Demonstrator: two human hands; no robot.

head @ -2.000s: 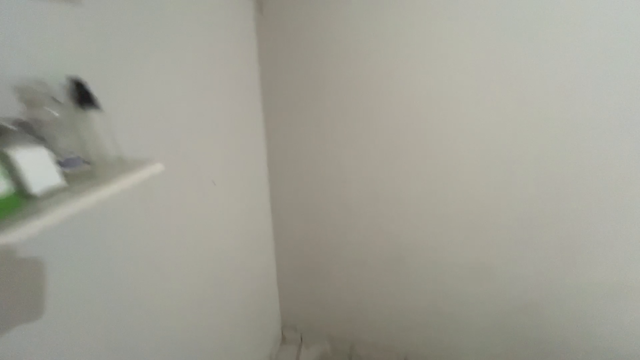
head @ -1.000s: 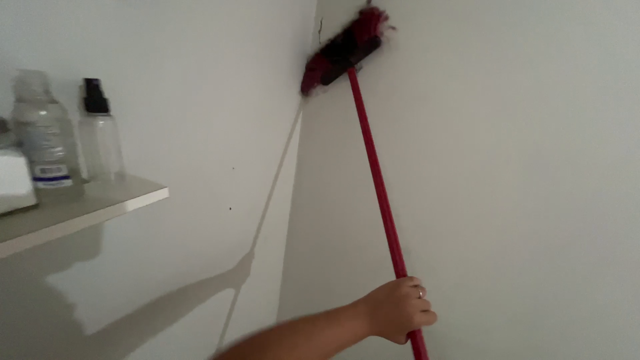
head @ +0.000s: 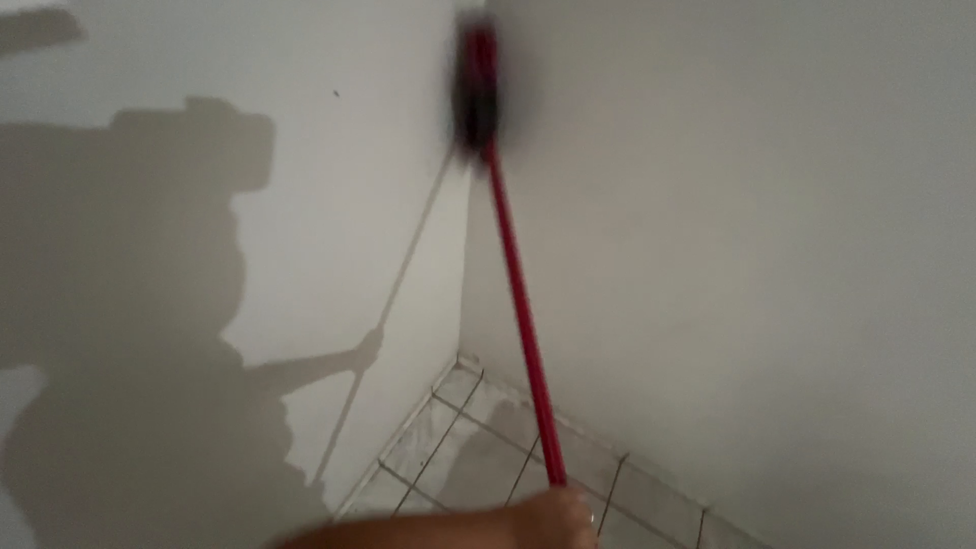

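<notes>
My left hand (head: 555, 518) is at the bottom of the view, closed around the red pole (head: 522, 305) of a broom, with a ring on one finger. From the hand the pole rises, leaning a little left, to the broom head (head: 476, 91). That head is dark with red bristles, blurred, and turned nearly upright in the corner between two walls. Whether its bristles touch the wall cannot be told. My right hand is not in view.
Pale walls meet at the corner, the left wall (head: 343, 191) bearing shadows of a person and the pole. The right wall (head: 724, 229) is plain. Below lies a light tiled floor (head: 488, 457) with dark joints.
One second ago the broom head was high in the corner and slanted; now it is lower along the corner and nearly upright. The view has tilted down, bringing in the floor; the shelf has left it.
</notes>
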